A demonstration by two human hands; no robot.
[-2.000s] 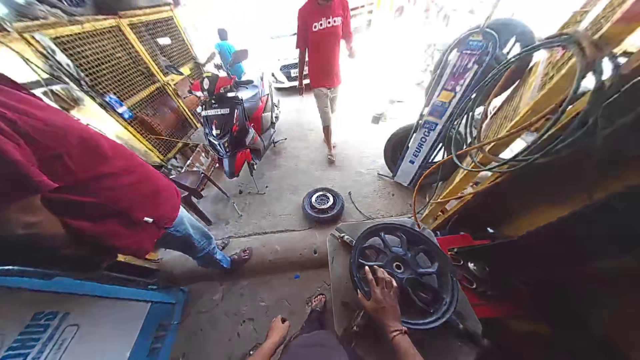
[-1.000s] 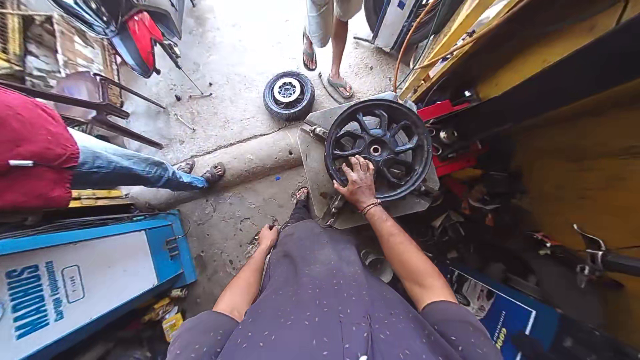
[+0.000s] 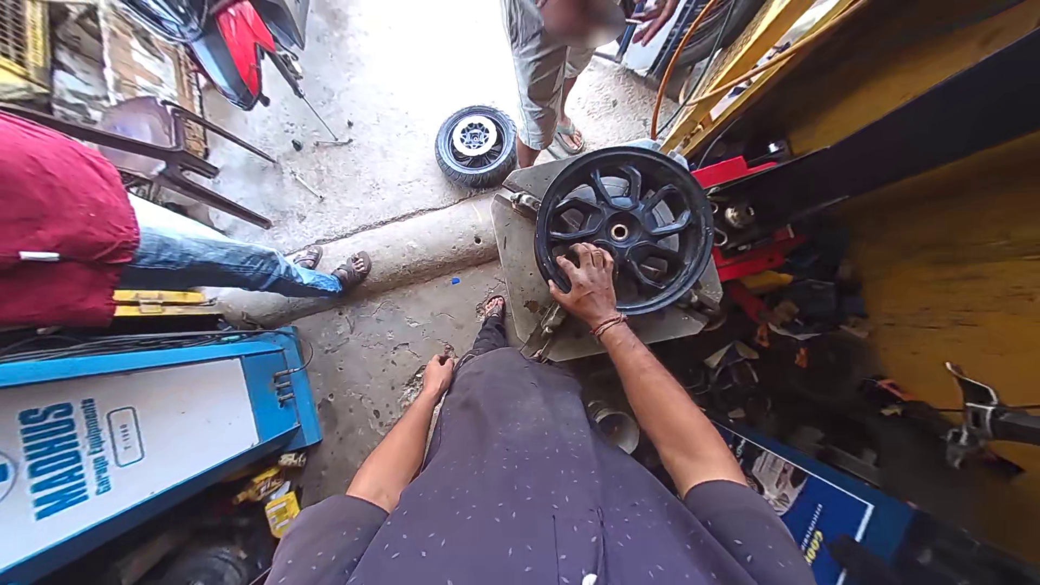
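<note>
A bare black alloy wheel rim (image 3: 666, 280) lies flat on the metal turntable of a tyre changer (image 3: 520, 268). My right hand (image 3: 587, 280) rests on the rim's near left edge, fingers curled over it toward the spokes. Whether it grips the rim or only lies on it cannot be told. Low beside my left thigh hangs my left hand (image 3: 439, 372), fingers curled; what is inside them, if anything, is hidden. Beyond the turntable, a small wheel with its tyre (image 3: 477, 146) lies on the concrete floor.
One person in a red shirt (image 3: 65, 219) is at the left; another in light shorts (image 3: 540, 73) stands just past the turntable. A blue and white machine cabinet (image 3: 146, 439), a dark plastic chair (image 3: 175, 154) and part of a red scooter (image 3: 240, 49) flank the left. Hoses hang upper right.
The person in light shorts has come from farther off up to the turntable and now bends with a hand low. My right hand stays on the rim. The view has tilted down.
</note>
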